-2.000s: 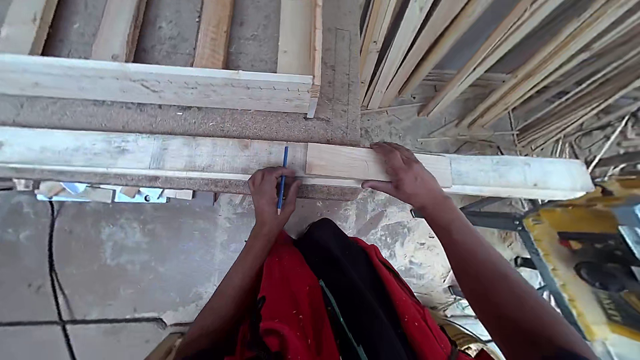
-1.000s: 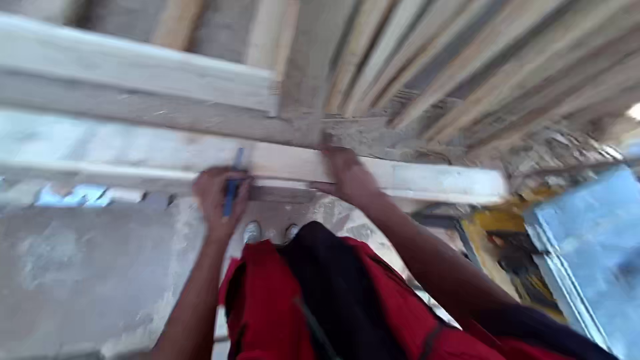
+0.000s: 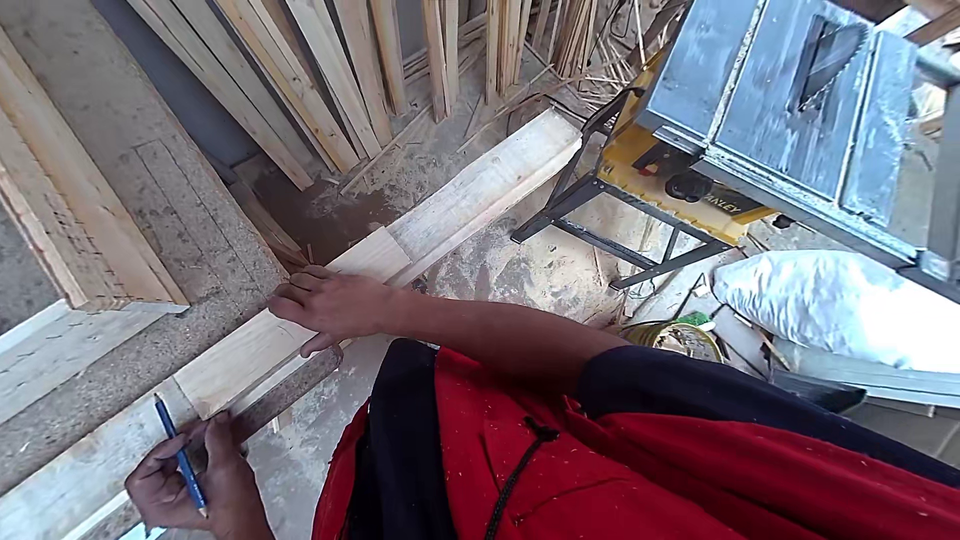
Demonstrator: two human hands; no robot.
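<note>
A blue pencil (image 3: 180, 454) is held between the fingers of my left hand (image 3: 196, 480), at the lower left. That hand touches the near end of a short flat wooden board (image 3: 244, 356), which lies lengthwise on a long pale wooden plank (image 3: 480, 184). My right hand (image 3: 334, 306) rests across the middle of the short board, fingers over its far edge and thumb on the near side. My right palm hides part of the board. The pencil points up and left, over the plank's surface.
A yellow-bodied table saw (image 3: 780, 112) with its blade exposed stands on a black stand at upper right. Wooden strips (image 3: 300, 67) lean behind the plank. A nailed wooden frame (image 3: 90, 202) lies on the workbench (image 3: 202, 217) at left. A white sack (image 3: 817, 307) and a bucket (image 3: 671, 341) sit at right.
The view has swung strongly to the right, bringing the table saw into sight. My left hand still has the blue pencil, and my right hand is still on the short board.
</note>
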